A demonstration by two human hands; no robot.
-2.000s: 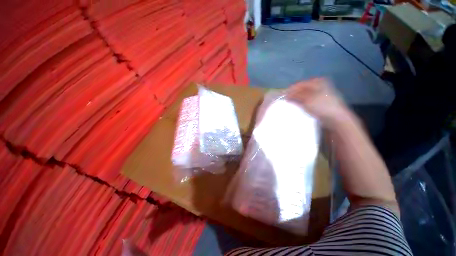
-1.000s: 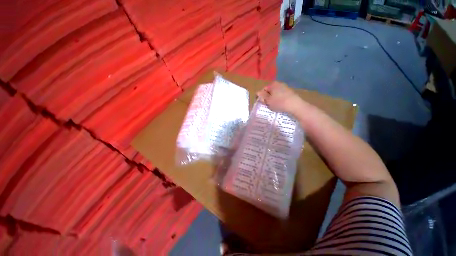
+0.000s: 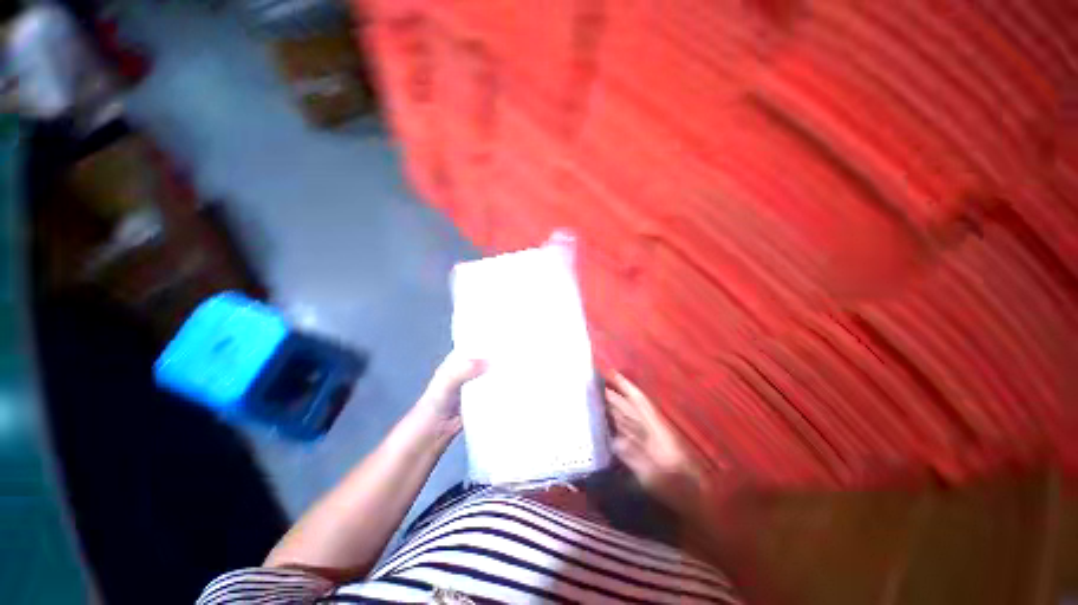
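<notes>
A white bagged stack of label sheets is held upright in front of my body, washed out by glare. My left hand grips its left edge with the thumb on the front face. My right hand is at its right edge, blurred, with the fingers spread beside or against it. Whether the right hand grips it cannot be told.
Tall red stacked sheets fill the right side. A brown cardboard surface lies at lower right. A blue plastic stool stands on the grey floor at left. A green bench edge shows at far left. Cardboard boxes stand at upper left.
The view has swung from the cardboard with two bagged stacks to the stool and bench side. One stack is now held in front of my body, and my left hand has come into view.
</notes>
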